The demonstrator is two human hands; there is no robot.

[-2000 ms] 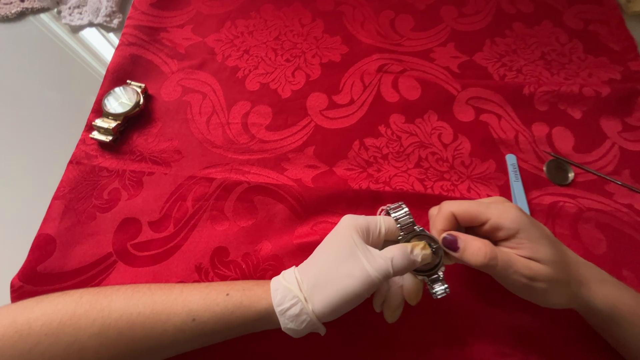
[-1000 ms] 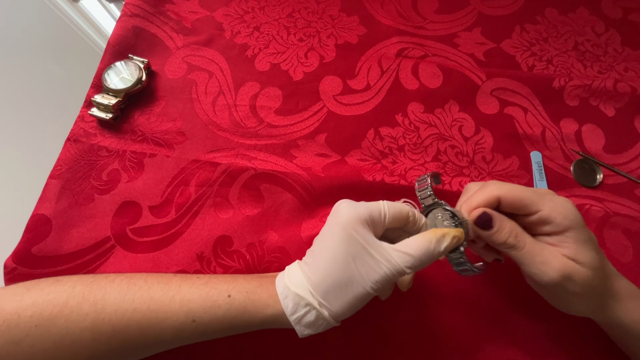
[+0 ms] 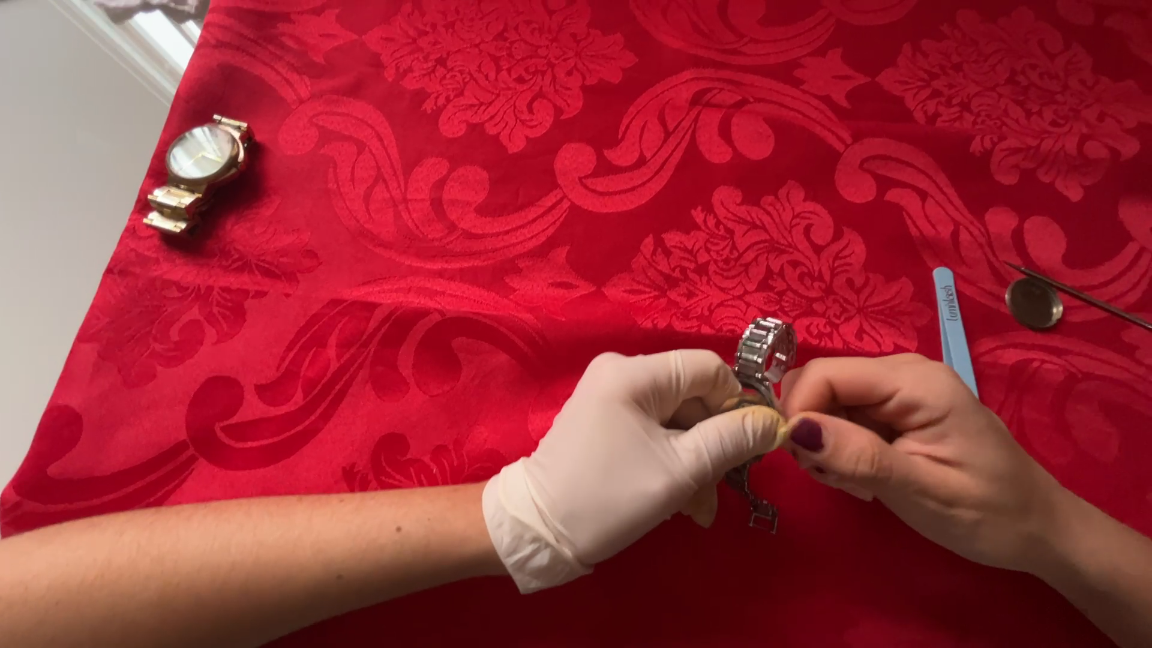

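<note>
My left hand (image 3: 630,450), in a whitish glove with a yellowed thumb tip, grips a silver-coloured wristwatch by its case. The metal-link bracelet (image 3: 763,349) of this watch arches up above my fingers, and its clasp end hangs below them. My thumb covers most of the case. My right hand (image 3: 909,450), bare with dark nail polish, has its thumb and index finger pinched at the right edge of the case, against the gloved thumb tip. Whether the right fingers hold the crown or some small part is hidden.
A gold-coloured wristwatch (image 3: 202,157) lies at the upper left of the red damask cloth (image 3: 432,342). At the right are light blue tweezers (image 3: 954,328), a round metal watch case back (image 3: 1033,303) and a thin pointed metal tool (image 3: 1084,297). A pale surface (image 3: 72,180) borders the cloth.
Both hands stay together at the watch. The gloved thumb has shifted over the case, which showed more openly two seconds ago, and the watch has turned in my grip.
</note>
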